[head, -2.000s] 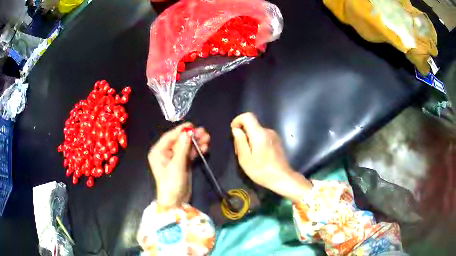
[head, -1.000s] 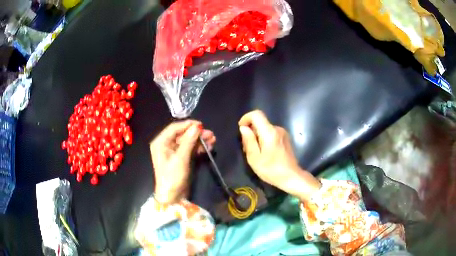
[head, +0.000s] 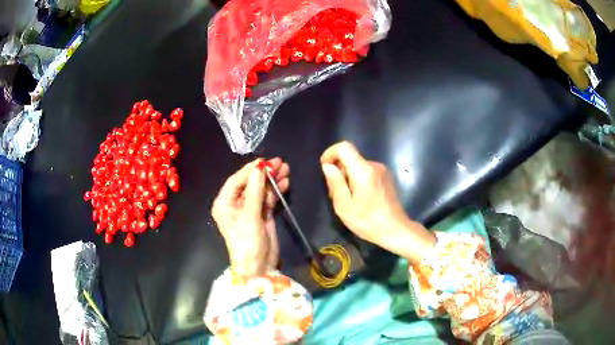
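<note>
My left hand (head: 248,209) holds a small shiny red piece (head: 266,164) between its fingertips, at the top end of the thin metal rod (head: 289,211). The rod rises from the table edge, with a ring of yellow bands (head: 342,267) around its base. My right hand (head: 361,189) is held to the right of the rod with its fingertips closed together; whether something thin is pinched there cannot be told. A pile of red pieces (head: 135,168) lies at the left. An open clear bag of red pieces (head: 232,74) lies at the back, its mouth towards my hands.
Black sheeting (head: 431,114) covers the table. A yellow plush item (head: 573,47) with a blue-white tag lies at the back right. A clear packet (head: 74,290) is at the lower left, and a blue basket (head: 9,222) is at the left edge. A green apron (head: 364,313) covers my lap.
My left hand has turned slightly at the rod tip, and more of the red piece shows. My right hand has shifted slightly up. The bag and the pile look the same.
</note>
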